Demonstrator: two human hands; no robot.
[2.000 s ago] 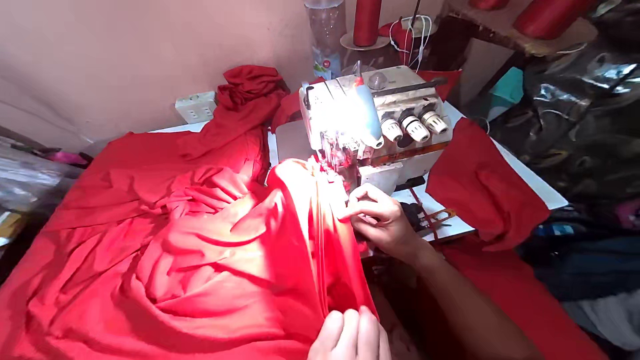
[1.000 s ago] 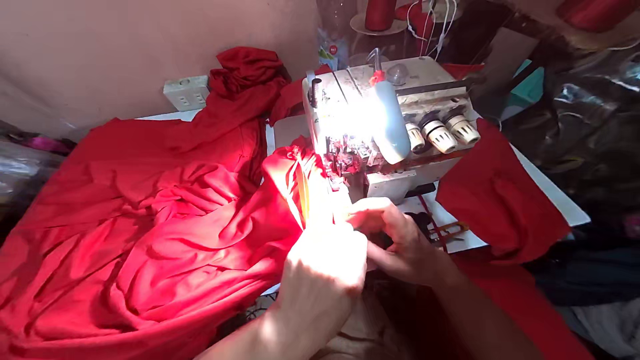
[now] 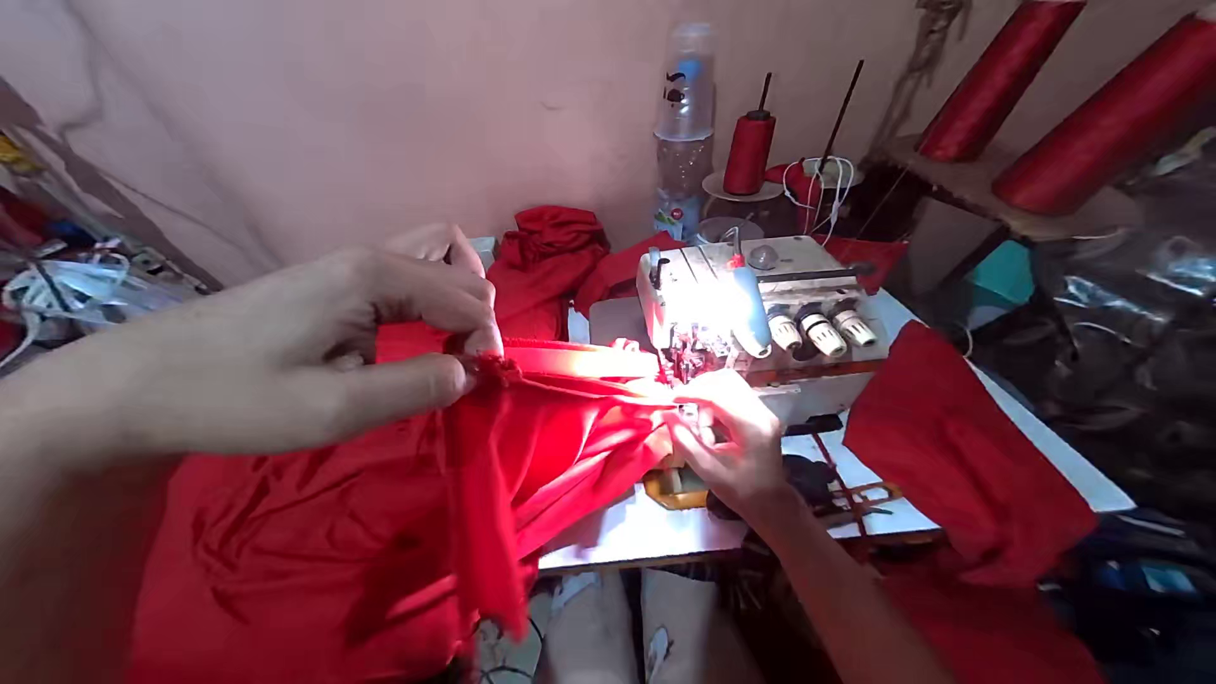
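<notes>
My left hand [image 3: 380,332], raised at left of centre, pinches the gathered edge of a red fabric [image 3: 332,541] between thumb and fingers. From there the edge runs taut to the right, toward the needle area of a serger sewing machine [image 3: 807,256]. Close in front of the machine's presser area, my right hand [image 3: 727,432] grips the same fabric edge with thumb and fingers. Glare from the lit lamp [image 3: 749,309] hides the needle and part of my right fingertips. The rest of the fabric hangs in folds below my left hand.
Another red fabric piece [image 3: 959,456] lies over the white table's right side. Scissors [image 3: 869,494] rest near the front edge. Behind the machine stand a plastic bottle [image 3: 684,142] and a red thread cone [image 3: 750,152]. Bunched red cloth [image 3: 546,252] sits by the wall.
My left hand has moved left and up, away from the machine, with the fabric edge in its fingers. The edge is now stretched between both hands. The view has shifted.
</notes>
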